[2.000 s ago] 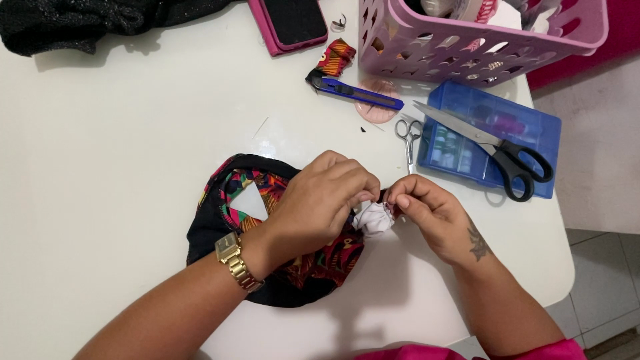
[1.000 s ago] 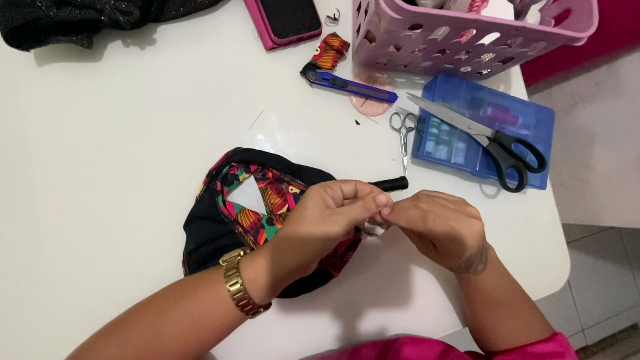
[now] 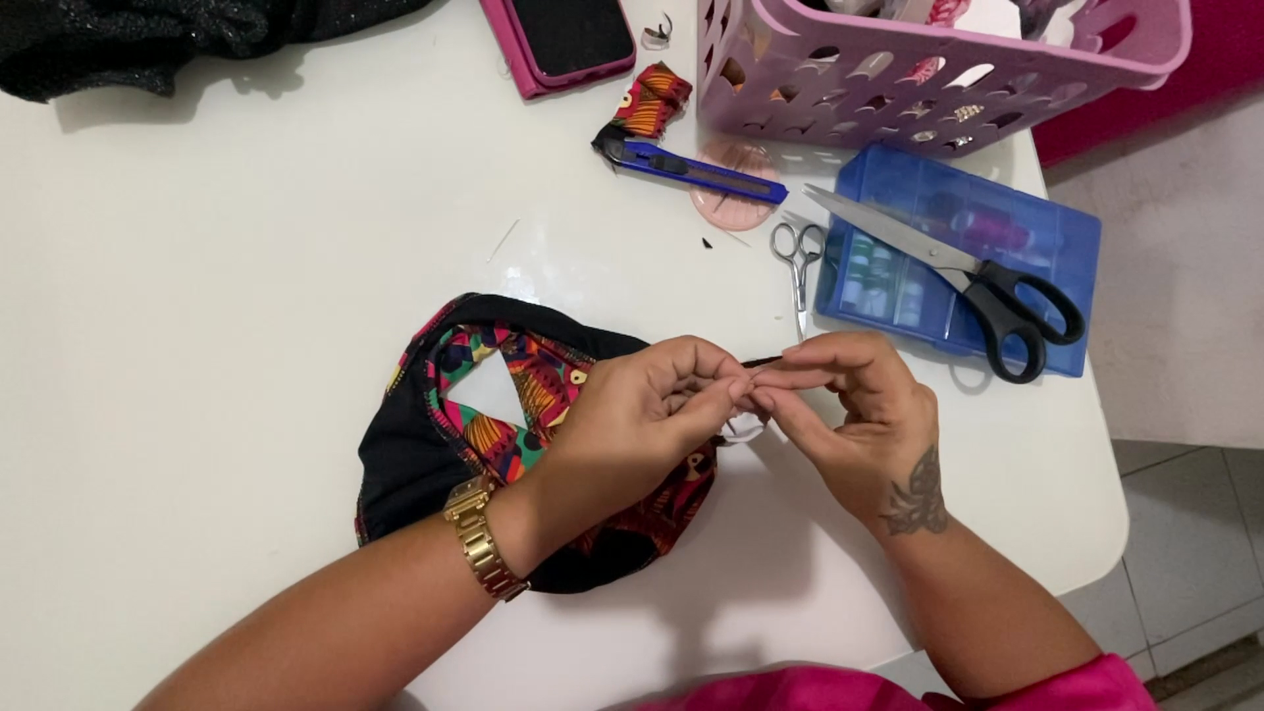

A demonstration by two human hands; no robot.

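Note:
A sewn piece of black and multicolored printed fabric lies on the white table, partly under my left hand. The fingertips of my left hand pinch a small end of the work, where a thin black strip shows. Close against them, my right hand holds the same spot between thumb and fingers. A bit of white material shows just below the fingertips. What exactly lies between the fingers is hidden, and no needle can be made out there.
Beyond my hands are small metal scissors, a blue box cutter on a pink disc, and black-handled scissors on a blue thread box. Farther back stand a pink basket, a phone and black glittery fabric.
My right hand has turned from a palm-down pose, with its thumb and fingers now showing. The black strip stuck out beyond the fingers one second ago; less of it shows now.

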